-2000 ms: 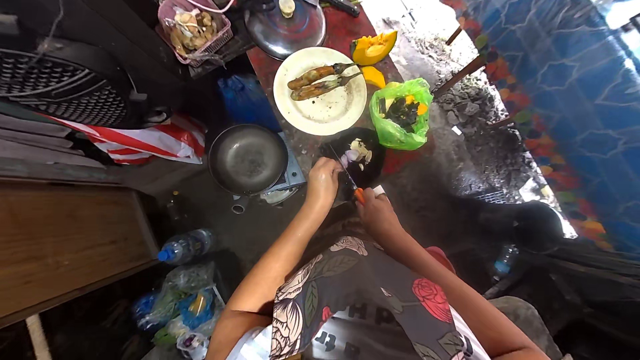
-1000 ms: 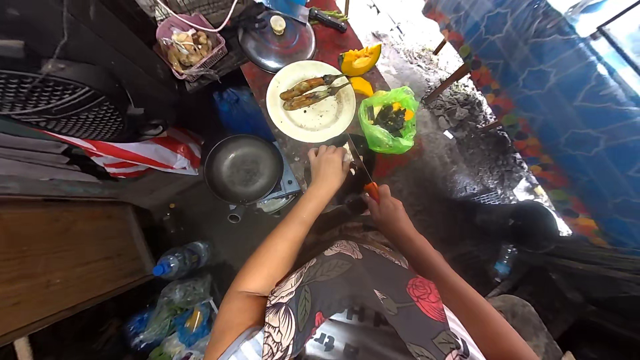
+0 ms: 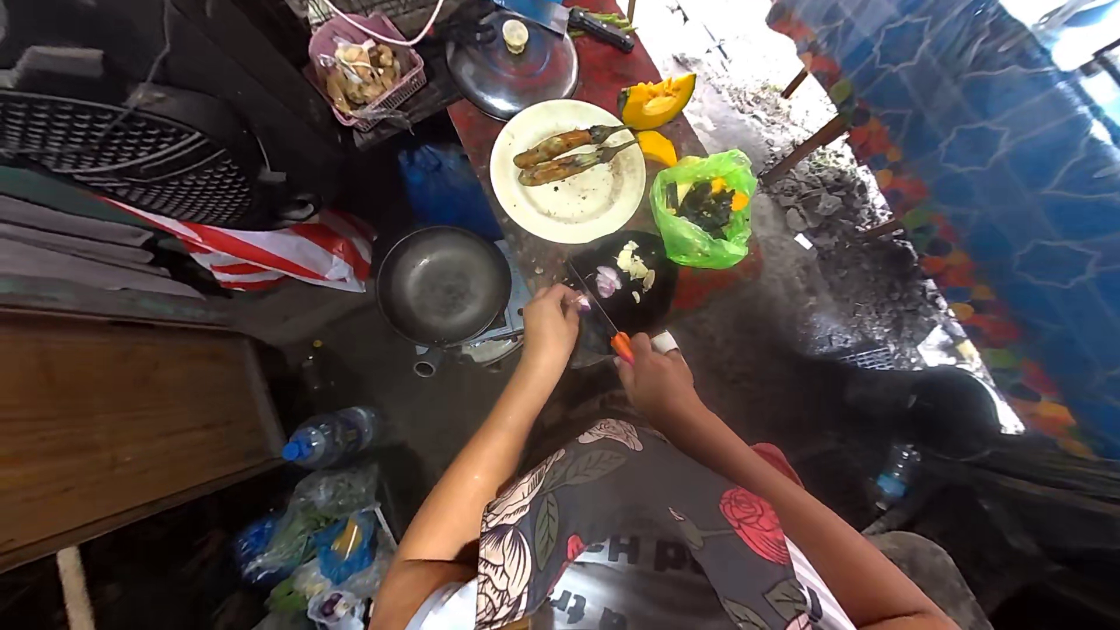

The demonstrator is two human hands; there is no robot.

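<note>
My left hand (image 3: pixel 551 322) holds a small piece of purple onion (image 3: pixel 583 303) at the near left edge of a round black board or plate (image 3: pixel 656 302). My right hand (image 3: pixel 661 376) grips the orange handle of a kitchen knife (image 3: pixel 622 345), its thin blade slanting up and left beside the onion piece. Sliced onion (image 3: pixel 607 281) and chopped pale pieces (image 3: pixel 632 262), possibly garlic, lie on the black surface. Just beyond, a cream plate (image 3: pixel 567 219) carries two cooked eggplants (image 3: pixel 573 157) with stems. Something white shows by my right fingers.
A dark frying pan (image 3: pixel 444 284) sits on a stove (image 3: pixel 518 293) at left. Right of the plate are pumpkin pieces (image 3: pixel 656 103) and a green plastic bag (image 3: pixel 700 254) of vegetables. A metal lid (image 3: pixel 512 79), another knife (image 3: pixel 601 29) and a pink basket (image 3: pixel 411 87) are farther back.
My left hand has drawn back toward me from beside the plate, uncovering the sliced onion and pale pieces. The knife stays in my right hand.
</note>
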